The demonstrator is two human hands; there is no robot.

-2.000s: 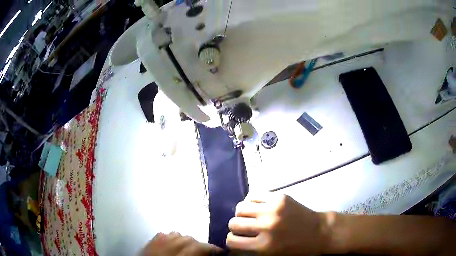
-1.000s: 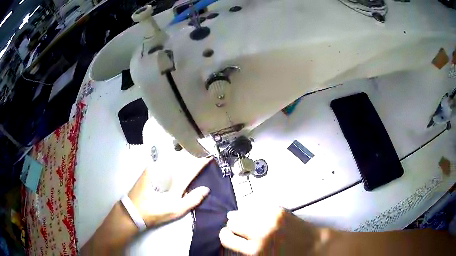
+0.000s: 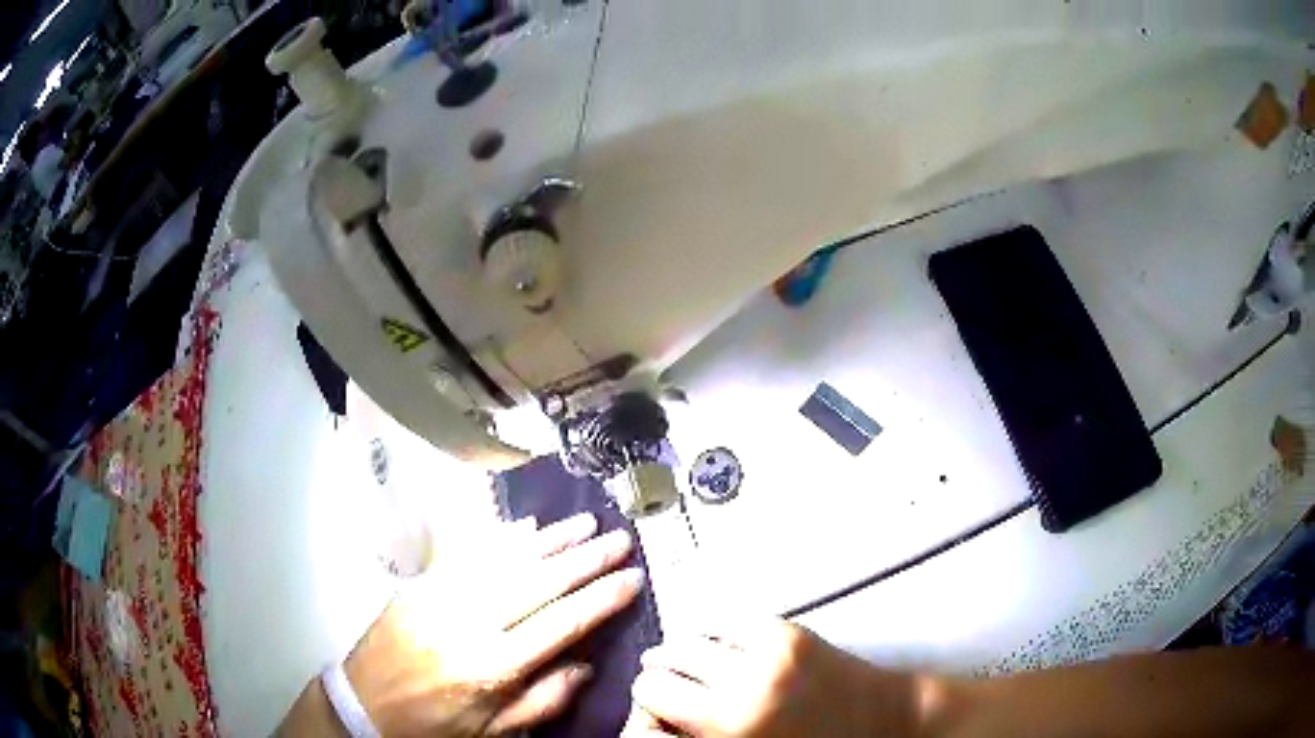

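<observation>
A dark navy cloth piece (image 3: pixel 545 493) lies on the white bed with its far end at the presser foot area, under the sewing machine head (image 3: pixel 433 260). My left hand (image 3: pixel 498 620), with a white band at the wrist, lies flat over the cloth with its fingers spread, pressing on it left of the needle area. My right hand (image 3: pixel 736 678) is closed at the cloth's right edge near the front, its fingertips on the edge. The needle itself is hidden by the machine parts.
A black phone (image 3: pixel 1046 375) lies at right. A grey rectangle (image 3: pixel 841 418) and a round metal disc (image 3: pixel 715 474) lie right of the foot. Teal snips (image 3: pixel 803 277) show behind. A dark cloth piece (image 3: pixel 320 366) is partly behind the head. Red-printed tan paper (image 3: pixel 144 555) covers the left.
My left hand came in from the lower edge and now lies further over the cloth. The cloth's end has come to the foot. My right hand stays at its right edge. The camera view has shifted.
</observation>
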